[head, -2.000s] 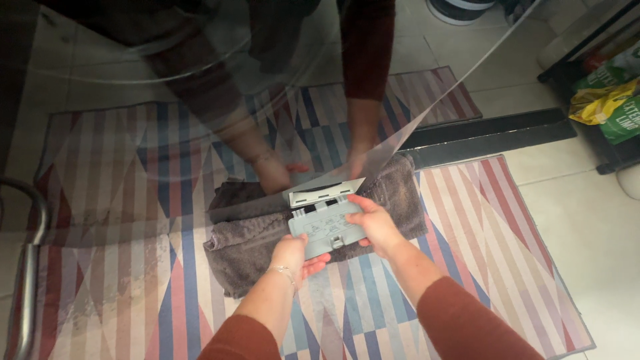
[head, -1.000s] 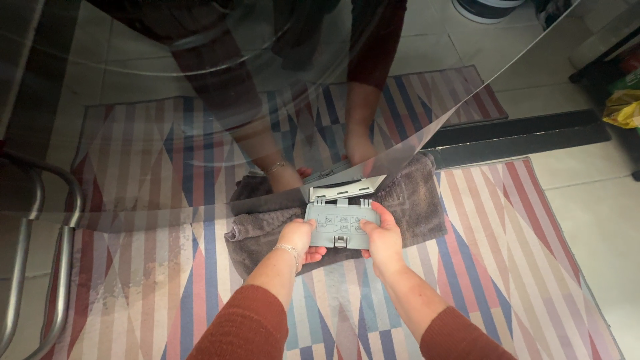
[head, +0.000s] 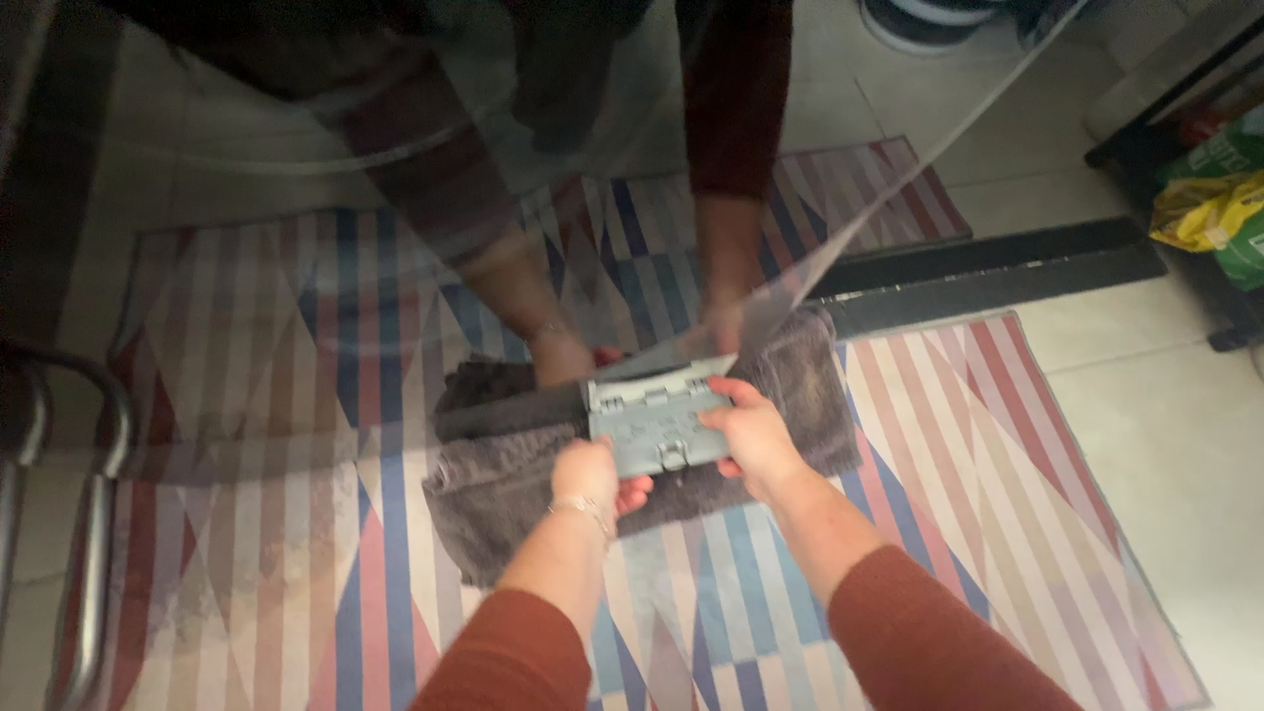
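Between my two hands is a grey plastic hinged cover point(head: 657, 439) with a small latch at its near edge. My left hand point(head: 590, 474) grips its left side, and my right hand point(head: 746, 430) pinches its right side, thumb on top. The cover's far edge meets a pale slot at the lower edge of a glossy dark appliance panel point(head: 395, 247), which mirrors my arms. How the two are joined cannot be told. Under the cover a folded dark grey towel point(head: 523, 494) lies on a striped mat.
The striped multicoloured mat point(head: 987, 444) covers much of the tiled floor. A bent metal tube frame point(head: 99, 533) stands at the left. A black strip point(head: 997, 276) crosses the floor at right, near a dark rack holding green and yellow packages point(head: 1210, 212).
The grey cover now sits closer against the pale slot piece, which stood tilted above it a second ago. Both hands have kept hold of the cover.
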